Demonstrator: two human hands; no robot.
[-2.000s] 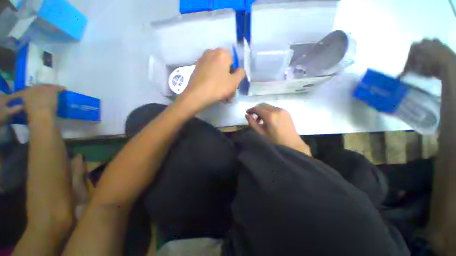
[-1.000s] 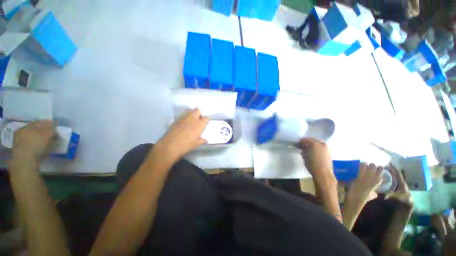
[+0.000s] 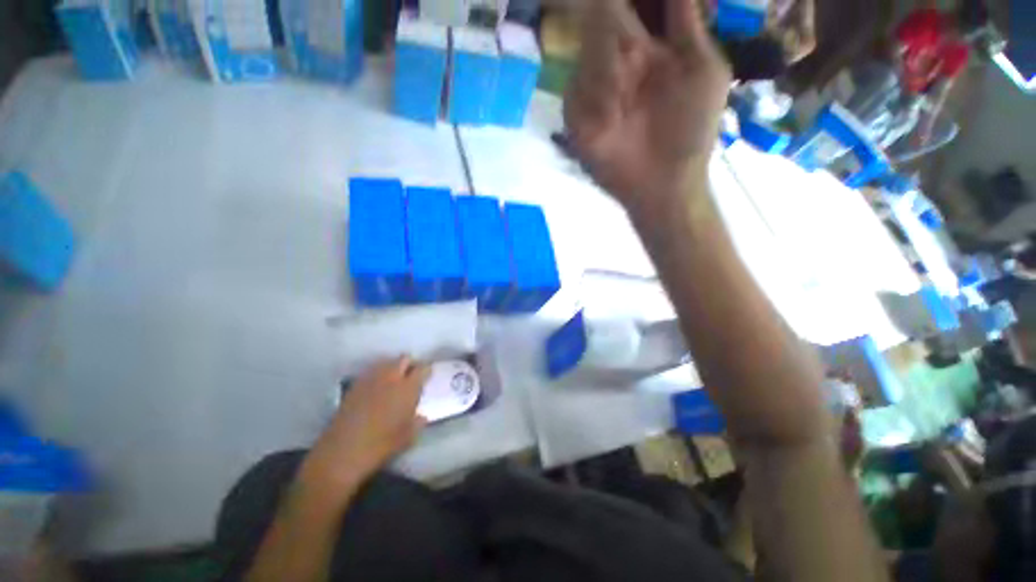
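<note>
A white oval appliance unit [image 3: 450,390] with a round slotted vent at its right end lies in an open carton, whose white flap [image 3: 415,330] stands behind it. My left hand [image 3: 381,412] is over the unit's left end, fingers curled on it; its fingertips are partly hidden. My right hand [image 3: 648,114] is raised close to the camera, palm showing and fingers apart. Its fingertips are cut off by the top edge, and the palm is empty. A second open carton [image 3: 566,346], blue outside, lies to the right with a blurred pale unit [image 3: 613,343] in it.
Closed blue cartons [image 3: 434,244] stand in a row behind the open ones. Light-blue cartons [image 3: 468,68] stand along the far side. A pale-blue carton [image 3: 32,231] lies at the left. More cartons and people are at the right, partly behind my right forearm.
My right hand has left the right-hand carton and risen to the top of the view. My left hand stays at the white unit. The camera view has shifted, showing more of the far table.
</note>
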